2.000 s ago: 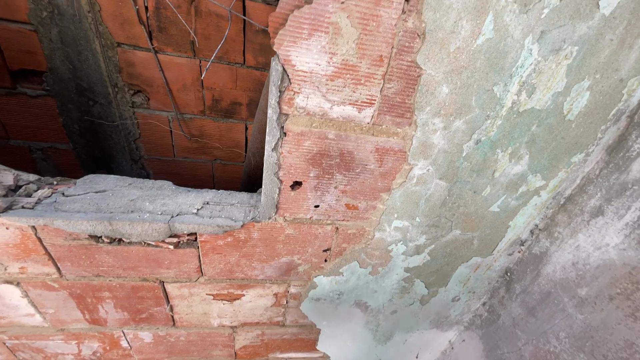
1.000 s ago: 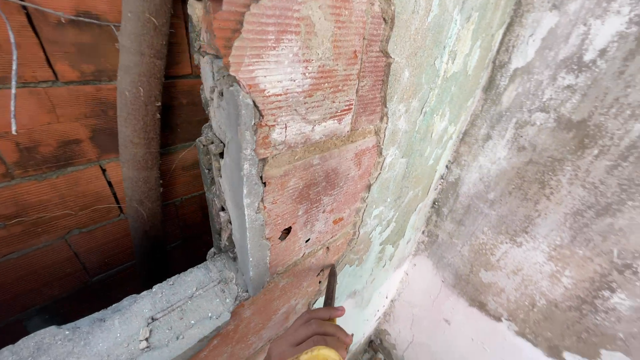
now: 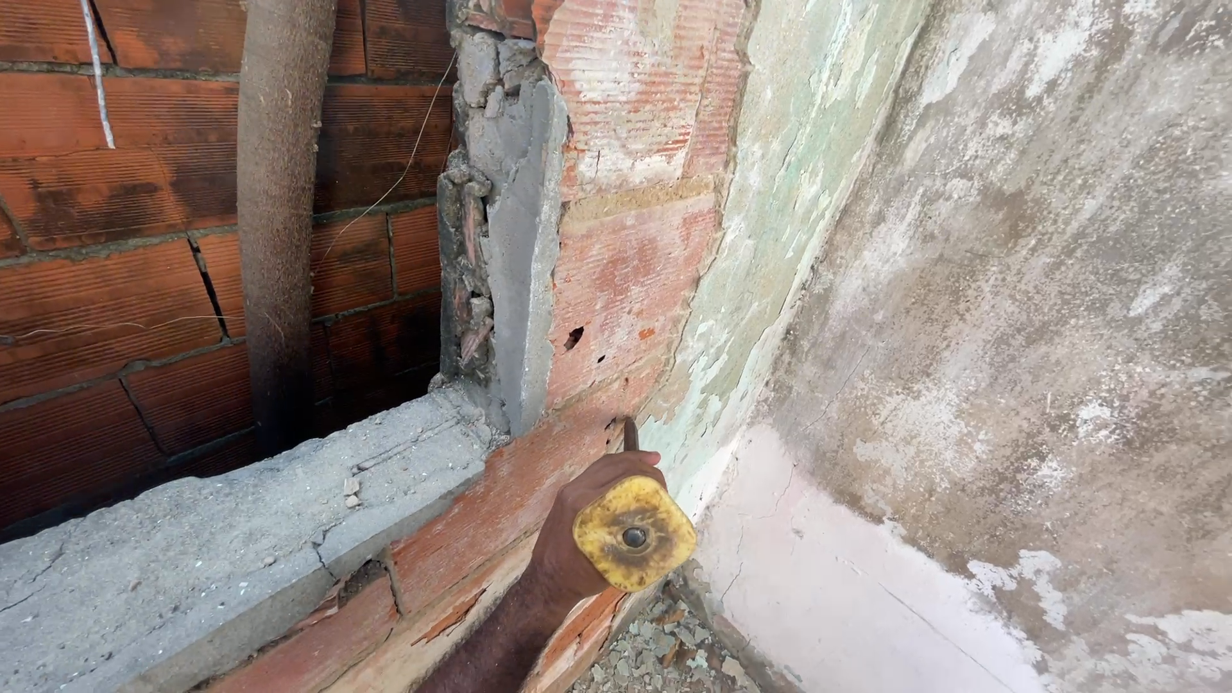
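My left hand (image 3: pixel 577 525) is wrapped around a chisel with a worn yellow hand guard (image 3: pixel 635 532); the round metal striking end shows at the guard's middle. Above my fingers the dark steel blade (image 3: pixel 630 435) points up at the exposed clay-block wall (image 3: pixel 626 289), beside the ragged edge of the peeling green plaster (image 3: pixel 736 356). Whether its tip touches the brick or the plaster cannot be told. Most of the handle is hidden by my hand and the guard. My right hand is out of view.
A rough concrete sill (image 3: pixel 241 539) and a broken mortar jamb (image 3: pixel 515 221) frame an opening at left, with a trunk-like post (image 3: pixel 279 212) behind it. Plaster rubble (image 3: pixel 664 645) lies below my hand. A stained wall (image 3: pixel 1011 289) stands at right.
My left hand with the chisel, absent two seconds ago, came in from below and now shows more fully, guard included. The view has turned and shifted.
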